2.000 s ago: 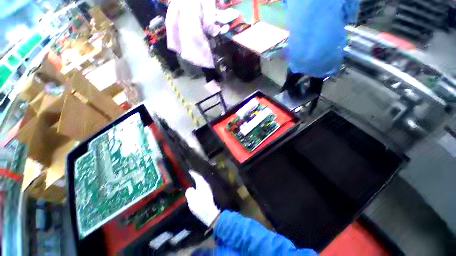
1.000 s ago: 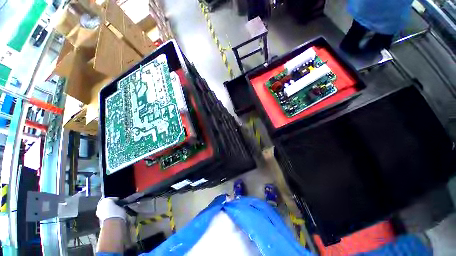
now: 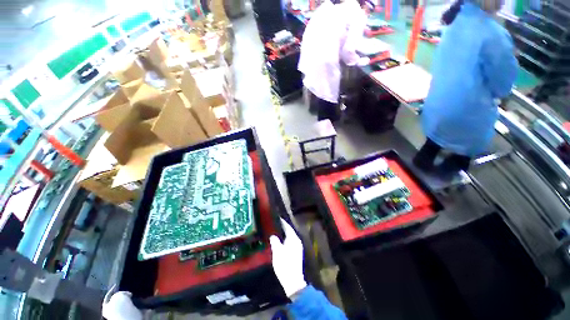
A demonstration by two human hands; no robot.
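A black tote (image 3: pixel 139 267) stands in front of me on the left, with red lining and green circuit boards (image 3: pixel 203 199) in it; the top board lies tilted with its solder side up. My right hand (image 3: pixel 288 256), in a white glove, is at the tote's right rim, with the thumb by the edge. My left hand (image 3: pixel 122 306), also white-gloved, is at the near left corner of the tote, cut off by the lower picture edge. Both hands appear to hold the rim; the fingertips are partly hidden.
A second tote (image 3: pixel 384 237) with red lining holds a component-side board (image 3: pixel 377 194). Dark totes (image 3: pixel 437 275) stand at the lower right. Open cardboard cartons (image 3: pixel 150 128) are on the left. A small stool (image 3: pixel 317 144) stands in the aisle. Two people (image 3: pixel 472 81) stand beyond.
My right hand has come back into clear view at the tote's right rim. My left hand stays at the near left corner. The view has tilted up, showing the people and benches again.
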